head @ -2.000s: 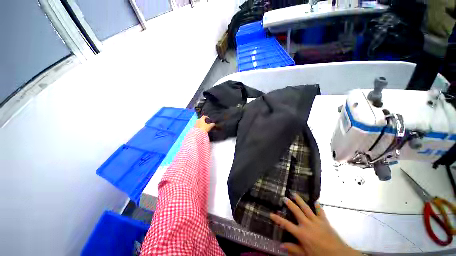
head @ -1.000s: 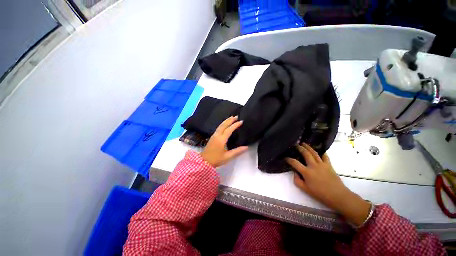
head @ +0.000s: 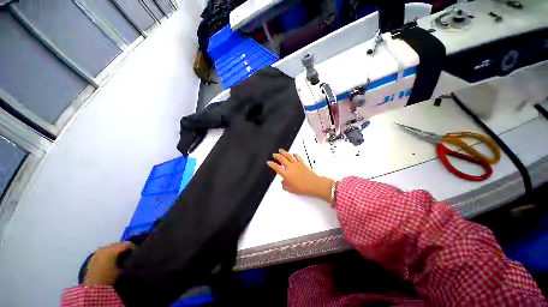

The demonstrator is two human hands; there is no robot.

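Observation:
A black garment (head: pixel 228 159) lies stretched out from beside the sewing machine down over the table's front left edge. Its plaid lining does not show. My left hand (head: pixel 107 264) grips the garment's near end at the lower left, off the table; the fingertips are hidden by the cloth. My right hand (head: pixel 294 172) lies with fingers spread at the garment's right edge, its fingertips touching or very near the cloth. The white sewing machine head (head: pixel 360 81) stands just beyond it, with the presser foot area (head: pixel 336 139) free of the garment.
Scissors (head: pixel 447 141) with red and yellow handles lie on the table (head: pixel 294 222) at the right. A dark strap (head: pixel 496 144) crosses the table further right. Blue crates stand left of the table (head: pixel 157 192) and behind it (head: pixel 243 60). A white wall (head: pixel 90 162) runs along the left.
The bunched garment is now drawn out lengthwise toward the lower left. My left hand has moved down left and taken hold of its end. The view has turned, so the machine shows further left.

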